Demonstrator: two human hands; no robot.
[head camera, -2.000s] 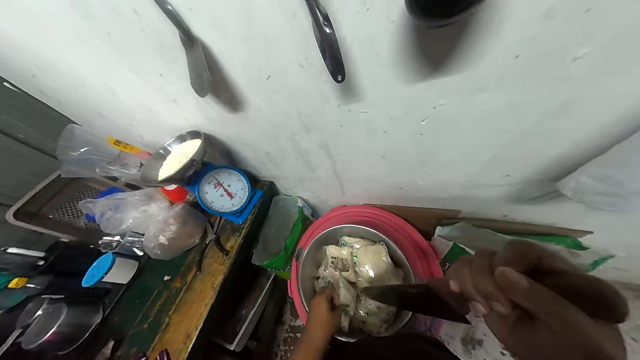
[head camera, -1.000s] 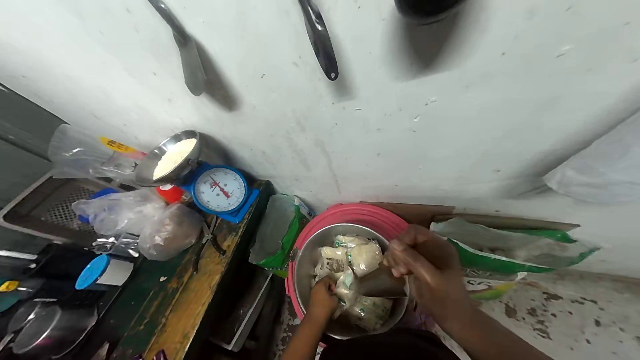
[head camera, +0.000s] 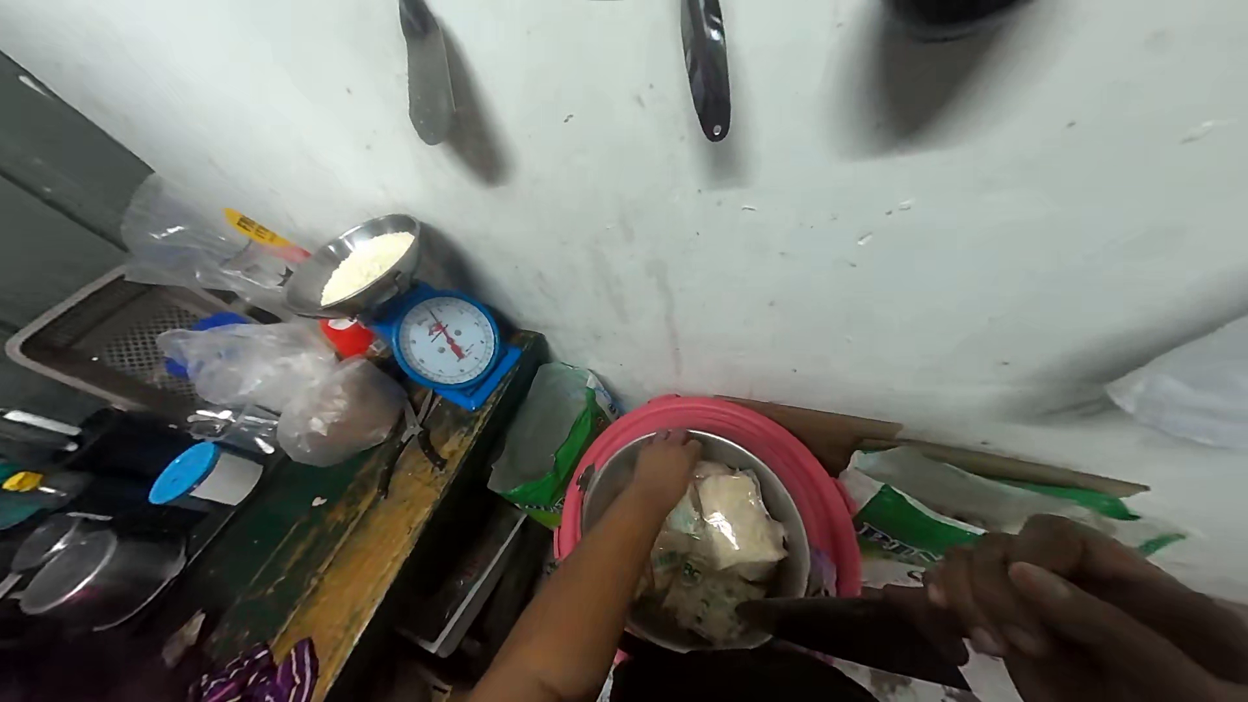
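Note:
A metal bowl (head camera: 798, 522) rests in a pink plastic tub (head camera: 838, 546) and holds several clear plastic packets of pale food (head camera: 736, 517). My left hand (head camera: 668, 463) reaches inside the bowl near its far left rim, above the packets; whether its fingers hold anything is hidden. On the right, my right hand (head camera: 1053, 595) is closed around a dark-bladed knife (head camera: 858, 624), its blade pointing left across the near right rim, with the tip over a packet.
A blue dial scale (head camera: 448, 341) with pale powder in its pan stands on a worn wooden table (head camera: 331, 556), beside pliers (head camera: 414, 439) and plastic bags (head camera: 336, 409). Green and white sacks (head camera: 916, 507) flank the tub. Utensils hang on the wall (head camera: 780, 273).
My left hand has moved from the packets at the bowl's near left to its far left side. My right hand with the knife has moved back right and down from over the bowl.

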